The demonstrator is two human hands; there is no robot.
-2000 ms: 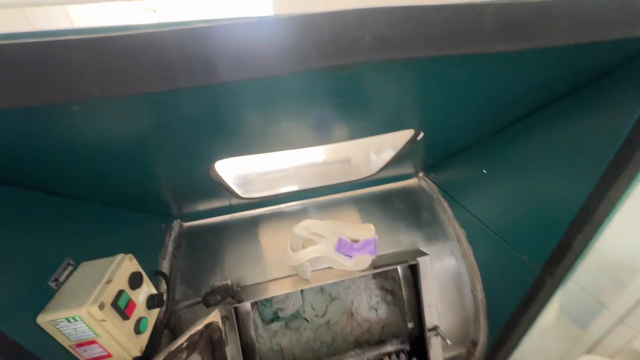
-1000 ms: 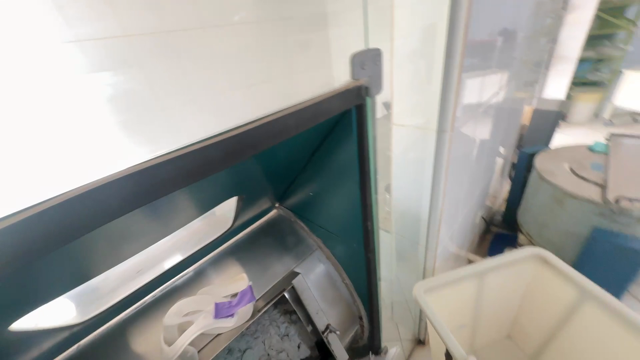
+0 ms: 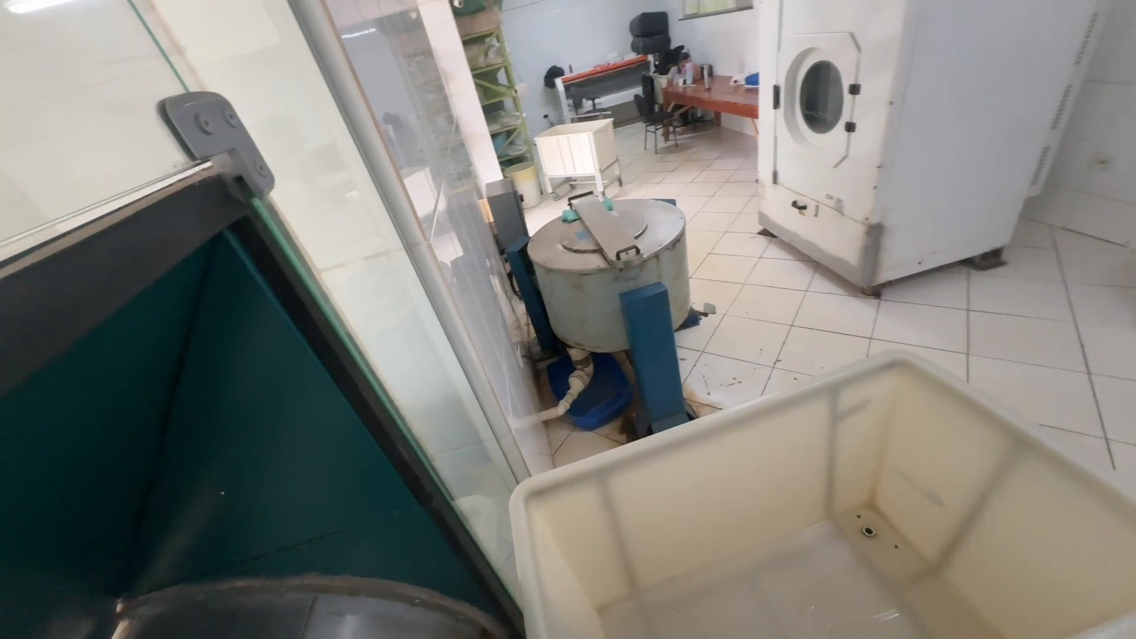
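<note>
Neither my left hand nor my right hand shows in the head view, so what they hold cannot be seen. Nearest to me at the lower right stands a large cream plastic bin (image 3: 710,479), with a drain hole in its bottom corner. At the lower left, the curved edge of a metal drum housing (image 3: 311,599) lies inside a dark green enclosure (image 3: 266,453). The drum's opening is out of view.
A glass panel with a grey bracket (image 3: 217,138) rises at the left. Beyond the bin are a round lidded metal machine (image 3: 612,284) on blue posts, a blue basin (image 3: 590,390), a white machine with a round door (image 3: 821,98), a wheeled cart (image 3: 577,151) and a red table (image 3: 719,99).
The view has swung far right, from the drum to the cream bin and the room behind. The drum's opening and the pale strap with a purple patch on it have left the view.
</note>
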